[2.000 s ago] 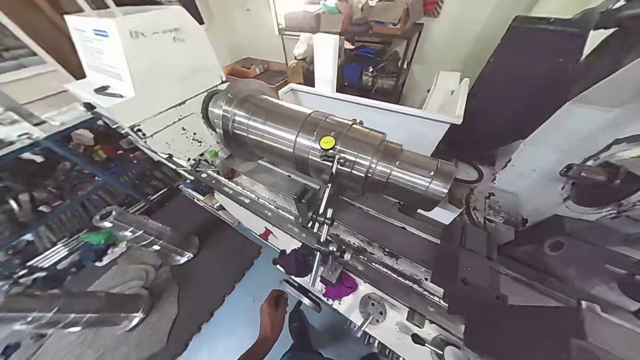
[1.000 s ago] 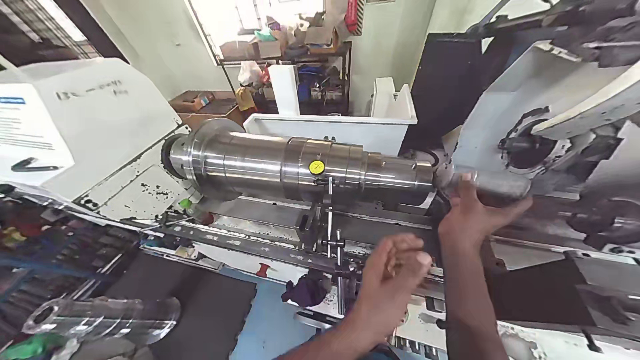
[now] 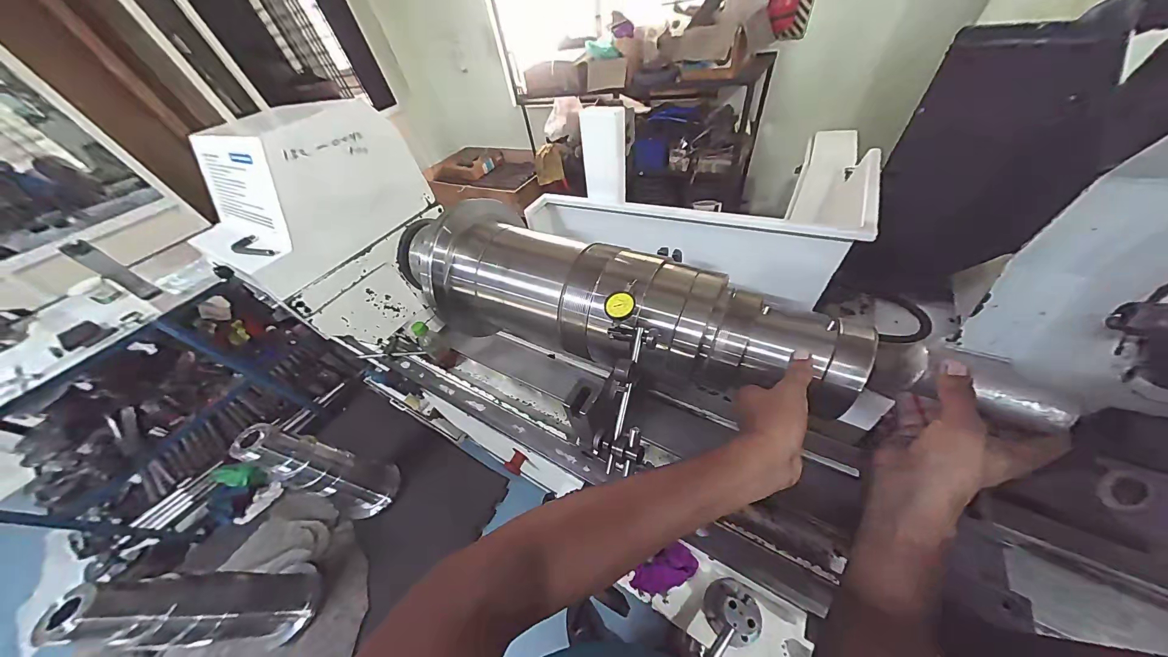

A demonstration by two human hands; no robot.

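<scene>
A large stepped steel shaft (image 3: 520, 274) lies across the machine, its left end at the white headstock (image 3: 347, 182). A dial indicator with a yellow face (image 3: 620, 306) stands against its middle on a jointed rod stand (image 3: 625, 401). My left hand (image 3: 776, 415) is at the shaft's narrower right end, a finger on or close to its surface; its grip is unclear. My right hand (image 3: 944, 438) is just beyond that end, beside the metal tailstock cylinder (image 3: 1022, 388), with a cloth or similar thing near its fingers. Whether it grips anything cannot be told.
Behind the shaft is a white trough (image 3: 693, 228). Two shiny metal cylinders, one (image 3: 319, 465) nearer the machine and one (image 3: 182, 607) lower, lie at the left. A purple cloth (image 3: 664, 568) and a round flanged part (image 3: 732, 611) sit along the front edge.
My left hand has moved from in front of the machine bed to the shaft's right end. My right hand stays near the tailstock cylinder. Two seconds ago, neither hand was at the shaft.
</scene>
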